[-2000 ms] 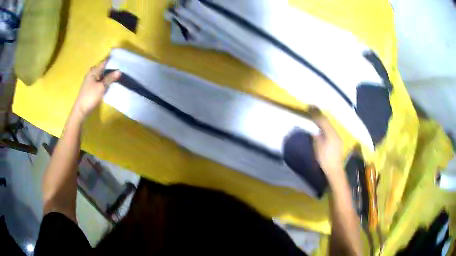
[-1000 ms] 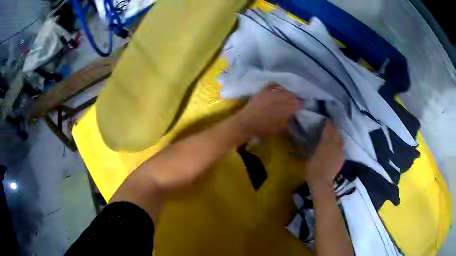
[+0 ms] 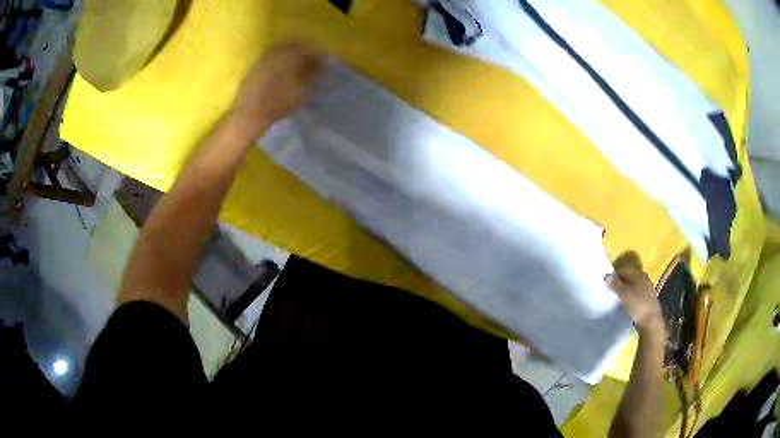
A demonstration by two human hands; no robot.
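A long white garment panel (image 3: pixel 462 214) lies slantwise across the yellow cloth in front of me, blurred, with no dark strip showing on its upper face. My left hand (image 3: pixel 286 81) is blurred and holds its upper left end. My right hand (image 3: pixel 635 295) holds its lower right end at the edge. A second white panel (image 3: pixel 599 94) with a thin black line and dark end pieces lies beyond it. The steam iron (image 3: pixel 678 312), dark with an orange-brown handle, stands at the right beside my right hand.
The yellow table cover (image 3: pixel 111 128) lies under everything. A rounded olive-yellow padded form (image 3: pixel 120 38) is at the upper left. A small dark piece shows at the top edge. A wooden stand (image 3: pixel 60 184) is at the left. Yellow and black cloth hangs at the lower right.
My hands have left the far pile of panels and now stretch a plain white panel in front of me. The view has swung back right, bringing the iron into sight.
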